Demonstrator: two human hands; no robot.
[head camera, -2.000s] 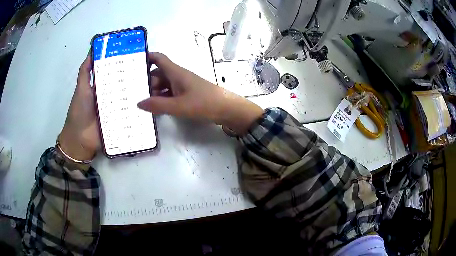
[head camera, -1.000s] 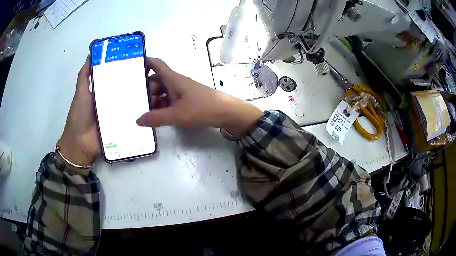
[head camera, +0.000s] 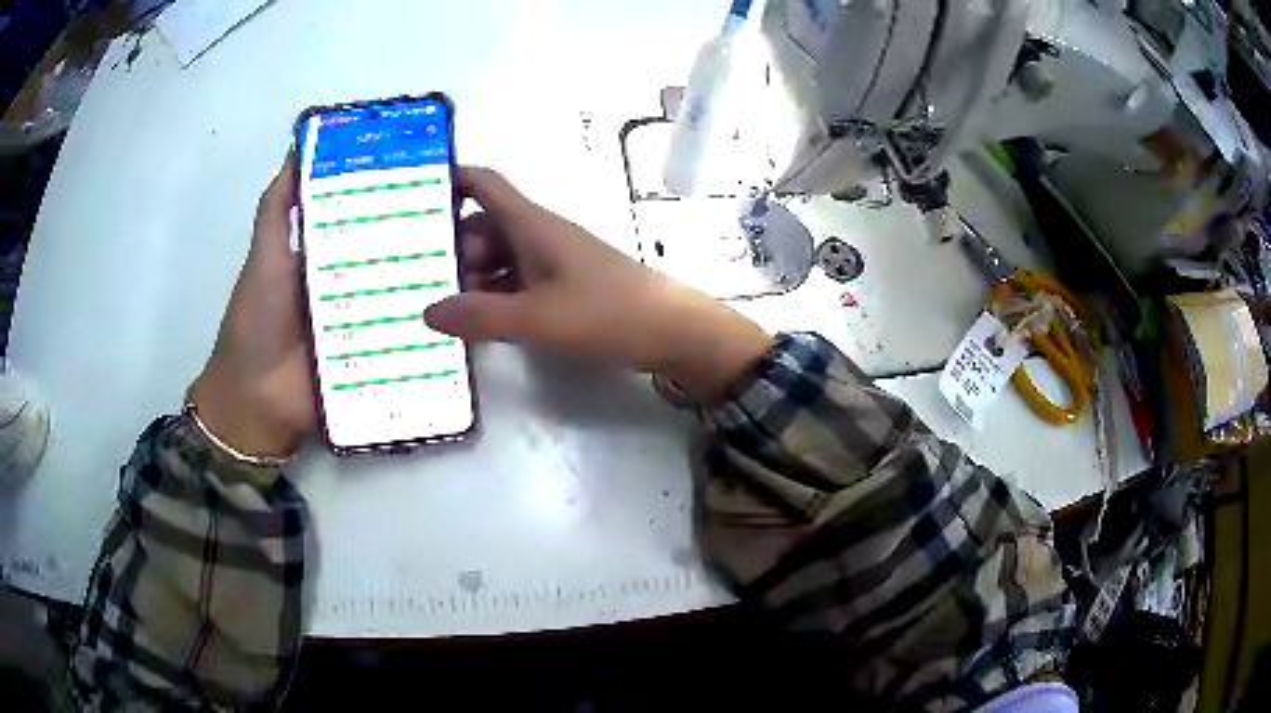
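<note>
A smartphone (head camera: 383, 279) stands tall in the view, its lit screen showing a blue header and a white page with several green bars. My left hand (head camera: 265, 327) holds it from the left side and underneath; most of those fingers are hidden behind the phone. My right hand (head camera: 544, 286) is at the phone's right edge, its thumb over the lower half of the screen. Its other fingers are bent beside and partly behind the edge, so I cannot tell whether they grip the phone.
The sewing machine head (head camera: 878, 84), glowing lamp (head camera: 704, 119) and needle plate (head camera: 781, 248) are right of the hands. Orange-handled scissors (head camera: 1048, 365) and a hang tag (head camera: 979, 368) lie farther right, before a parts box (head camera: 1215, 359). A white bottle (head camera: 20, 429) is at the left edge.
The page now shows green bars, where it was mostly blank a second ago and a list before that. Phone, hands and table have all shifted right in the view.
</note>
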